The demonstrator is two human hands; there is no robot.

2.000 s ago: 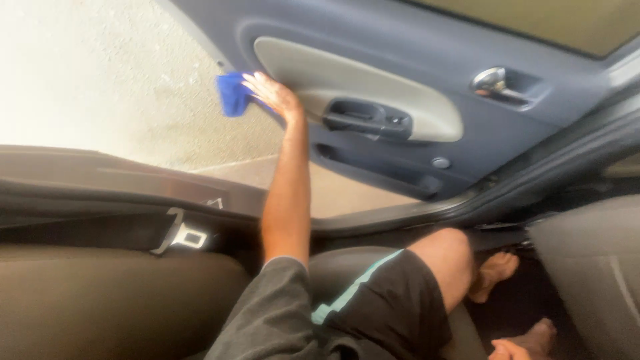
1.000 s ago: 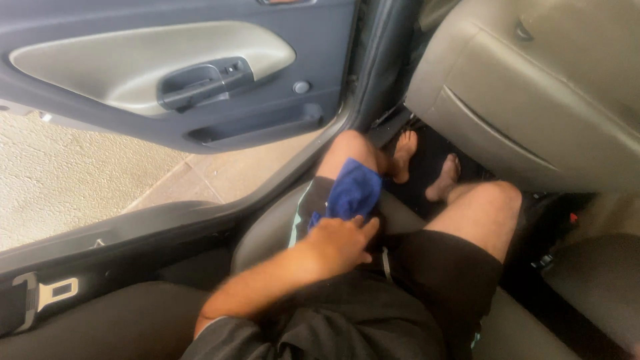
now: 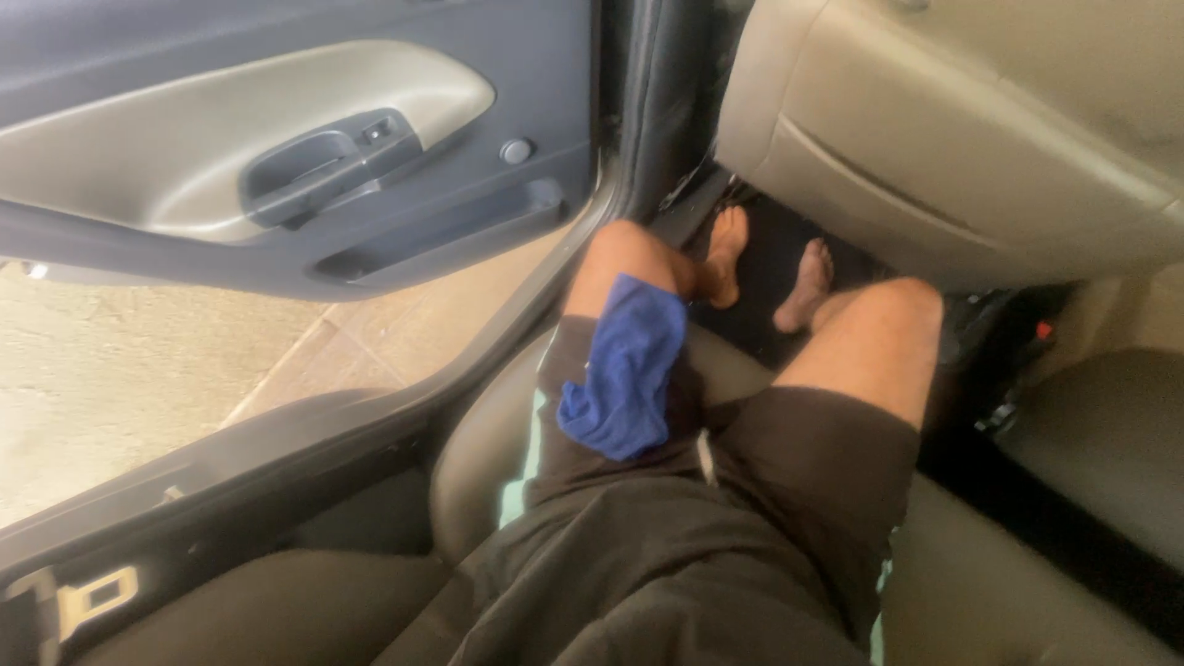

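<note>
A crumpled blue cloth (image 3: 629, 370) lies on the thigh of my bent leg at the left, over dark shorts (image 3: 814, 435) and partly on bare skin near the knee. Neither my left hand nor my right hand can be seen, so what they hold or touch is hidden. Both my bare feet rest on the dark floor in front of the seat.
At the upper left stands an open car door (image 3: 546, 83) with a beige panel, pull handle and pocket. The door sill (image 3: 370, 407) runs below it, with paving outside. A front seat's back (image 3: 925, 139) is at the upper right; a seat belt buckle tongue (image 3: 97, 597) sits lower left.
The arm that reached toward the door with the blue cloth came to the lap, and its hand has since left the view. The cloth now lies let go on the thigh. The view has swung right.
</note>
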